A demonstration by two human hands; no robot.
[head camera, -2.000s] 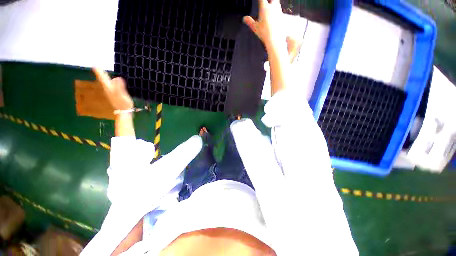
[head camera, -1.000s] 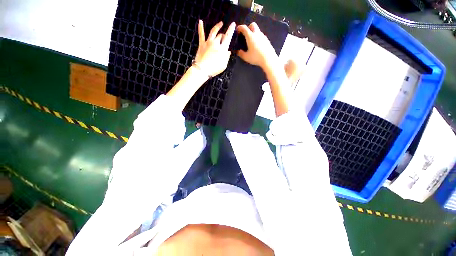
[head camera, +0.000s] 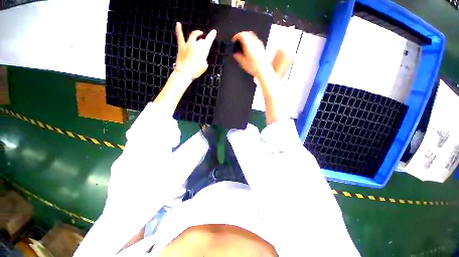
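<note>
Black housings (head camera: pixel 146 55) stand packed in a grid on the black layout board (head camera: pixel 235 95). The board's right strip is bare. My left hand (head camera: pixel 194 54) is over the right part of the grid, fingers spread, with nothing visible in it. My right hand (head camera: pixel 249 54) is over the bare strip by the grid's right edge. Its fingers are curled and blurred. A dark spot shows at its fingertips, but I cannot tell if it holds a part. A tan bottle-like thing (head camera: pixel 283 61) lies on the white bench paper (head camera: pixel 297 93), partly behind my right forearm.
A blue crate (head camera: pixel 322 68) at the right holds more black housings (head camera: pixel 355 133) over a white liner (head camera: pixel 370 55). A printed white bag (head camera: pixel 435 148) is right of it. A brown board (head camera: pixel 98 103) lies below the bench at the left. Boxes (head camera: pixel 60 241) stand at the lower left.
My left hand has come from in front of the bench onto the grid. My right hand's fingers have curled in near the grid's right edge. The view has shifted slightly.
</note>
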